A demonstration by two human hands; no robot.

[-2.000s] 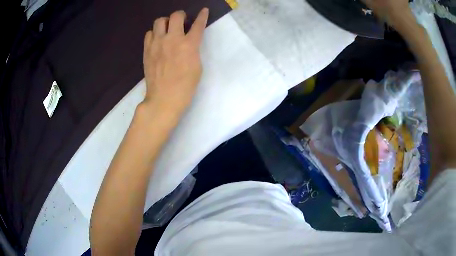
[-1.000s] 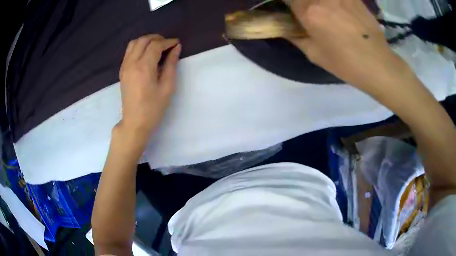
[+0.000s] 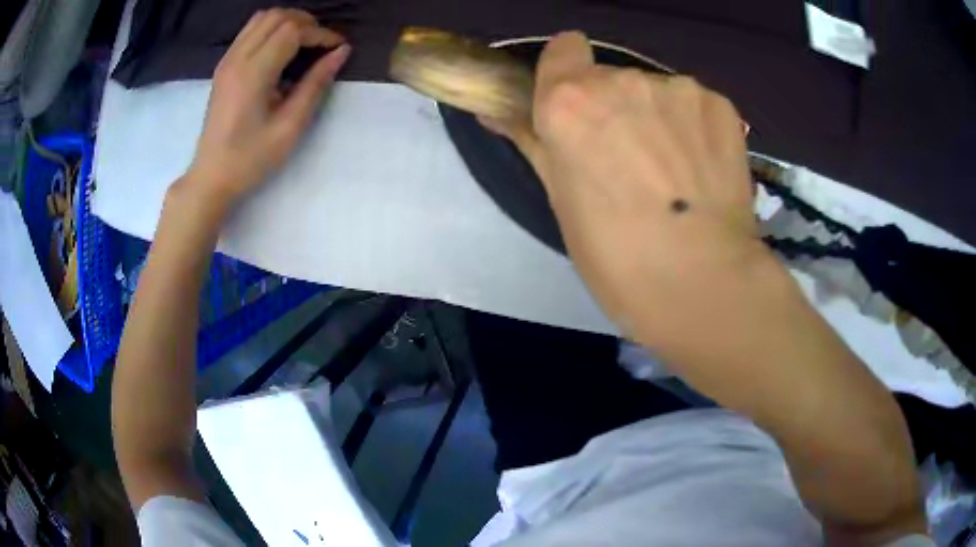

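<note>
The dark garment (image 3: 856,118) lies across the top of the view, with a small white care label (image 3: 840,35) at the upper right. My right hand (image 3: 647,139) is closed on the worn tan handle of the iron (image 3: 503,176). The iron's black plate lies over the garment's edge and the white pressing cloth (image 3: 353,203). My left hand (image 3: 262,91) rests at the garment's edge to the left of the iron. Its fingers are bent and its thumb and fingertips are close together; whether they pinch the cloth cannot be told. No yellow strip shows.
A blue plastic crate (image 3: 98,267) stands below the table at the left. A white-topped stool or box (image 3: 289,470) is below, near my left forearm. A dark cord (image 3: 819,246) runs right from the iron. Frayed white material (image 3: 856,294) lies beside it.
The view has swung left. My right hand first came in from the upper right with the iron, which now sits closer to my left hand. My left hand has shifted left along the garment's edge.
</note>
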